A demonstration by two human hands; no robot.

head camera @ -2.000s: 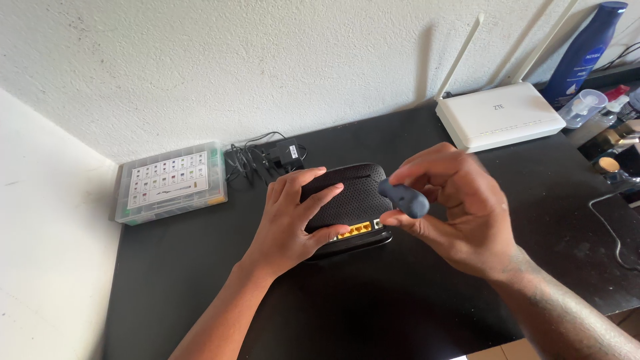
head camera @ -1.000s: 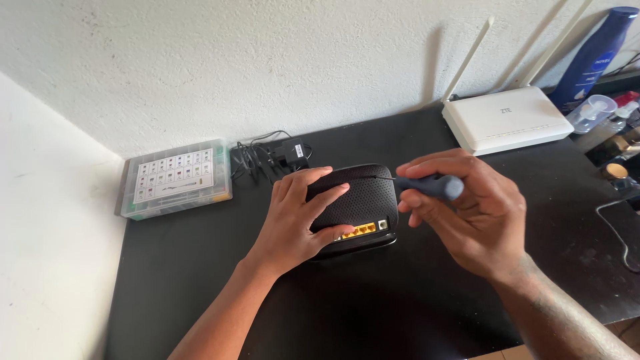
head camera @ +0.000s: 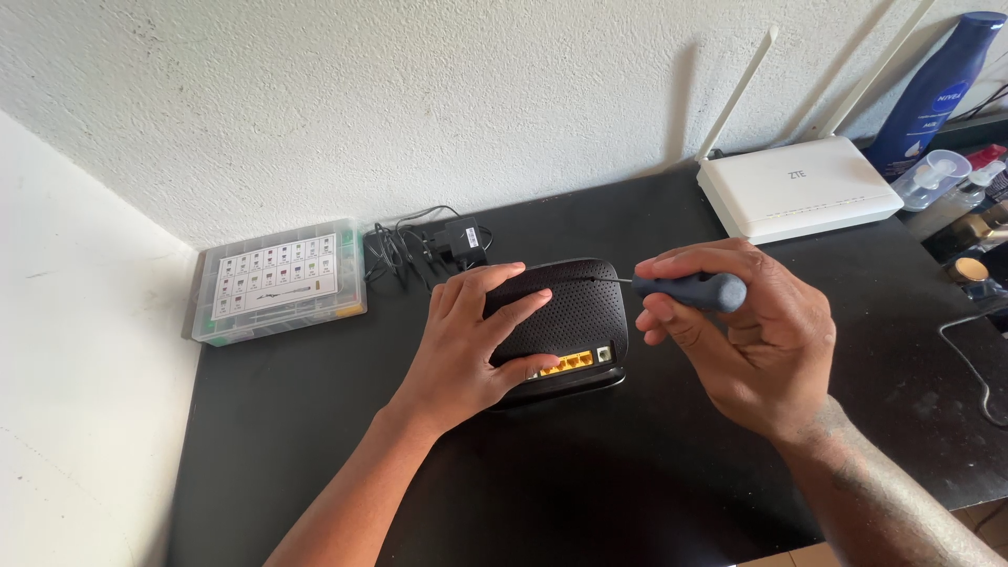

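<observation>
A black router with a perforated casing (head camera: 583, 315) stands on its side on the dark table, a row of yellow ports facing me. My left hand (head camera: 480, 339) grips its left part, fingers over the top and thumb beside the ports, covering that end. In my right hand (head camera: 740, 339) is a screwdriver with a dark blue handle (head camera: 689, 291). Its thin shaft points left, and the tip is at the upper part of the perforated casing. Whether the tip sits in a hole or slot cannot be told.
Left of the router lies a clear plastic compartment case (head camera: 276, 279) with a printed chart. A black power adapter (head camera: 461, 242) with coiled cable is behind. At the back right are a white ZTE router (head camera: 799, 189) with antennas, a blue Nivea bottle (head camera: 925, 98) and small bottles.
Two seconds ago the screwdriver was held off the router's right side, its handle end towards me. My right hand has turned it sideways, with the shaft on the casing. My left hand keeps its hold.
</observation>
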